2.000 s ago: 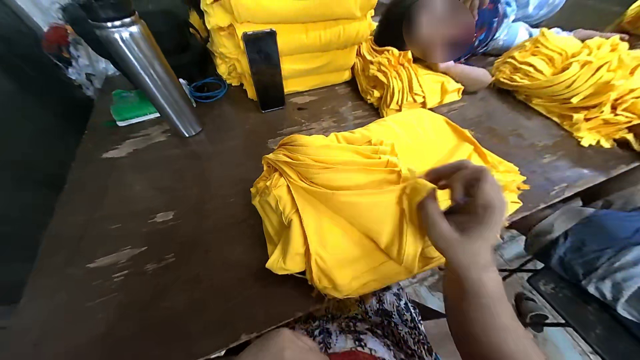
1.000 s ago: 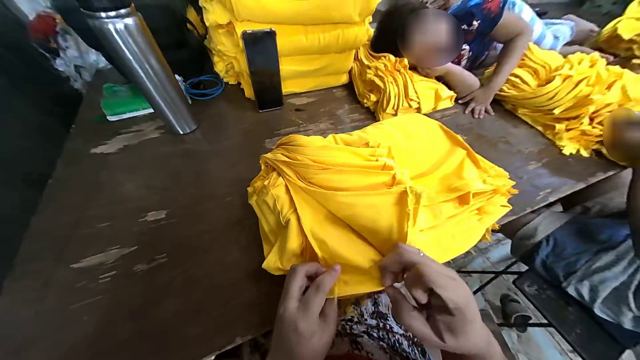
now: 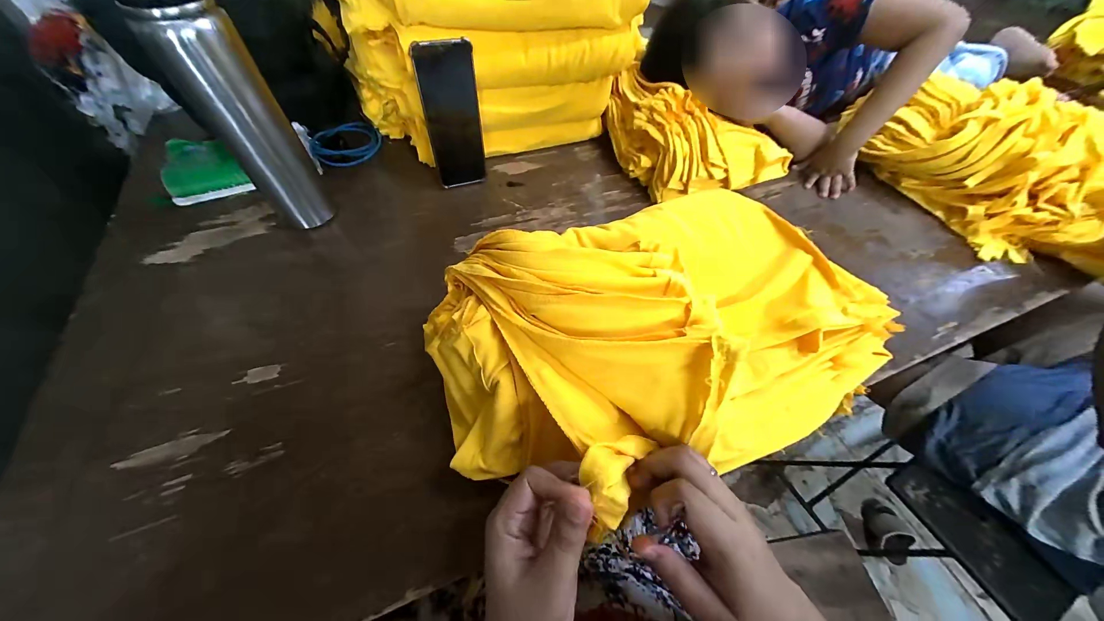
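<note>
A stack of yellow fabric pieces (image 3: pixel 621 345) lies near the front edge of the brown wooden table. At its near edge, a bunched, rolled corner of the yellow cloth (image 3: pixel 608 479) sits between my two hands. My left hand (image 3: pixel 542 526) pinches this corner from the left, thumb and index finger close together. From the right, my right hand (image 3: pixel 699 517) touches the same bunch with its index finger, its thumb apart and lower. A small dark thing, too blurred to name, shows between the right fingers.
Folded yellow fabric stacks (image 3: pixel 543 60) stand at the back, a smartphone (image 3: pixel 448 112) leaning on them. A steel bottle (image 3: pixel 233 112), green packet (image 3: pixel 207 171) and blue cord (image 3: pixel 345 145) are at the back left. A person (image 3: pixel 837 78) leans on the table beside yellow fabric piles (image 3: pixel 992 164); another's clothed leg (image 3: pixel 1018 440) is at right.
My left hand has come in at the stack's near edge; my right hand has moved down there from the cloth's top. The near corner, flat a second ago, is now bunched.
</note>
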